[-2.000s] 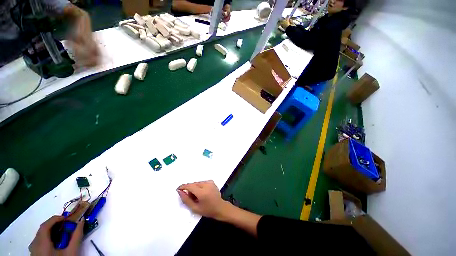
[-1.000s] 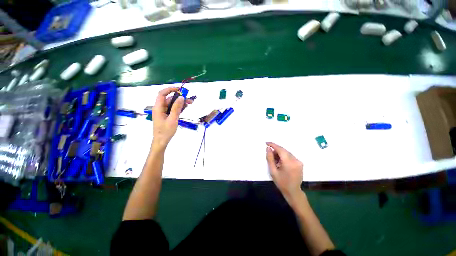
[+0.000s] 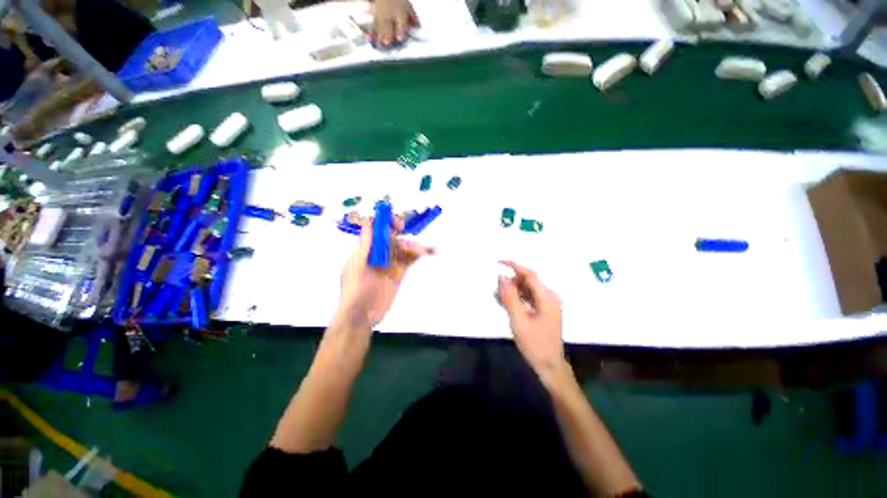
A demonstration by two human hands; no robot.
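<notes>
My left hand holds a blue cell upright above the white bench, left of centre. More blue cells lie just behind it, partly hidden by the hand. My right hand is over the bench's near side with thumb and fingertips close together; whether something small is between them cannot be told. Green circuit boards lie beyond and to the right of it, one nearer. A single blue cell lies farther right.
A blue tray crowded with blue cells and boards stands at the left, beside clear plastic trays. An open carton is at the right. White housings lie on the green belt. Another person's hand is across it.
My left hand has turned and now shows a blue cell upright in it; it sits lower and closer to my right hand. A green circuit-patterned piece now shows on the belt.
</notes>
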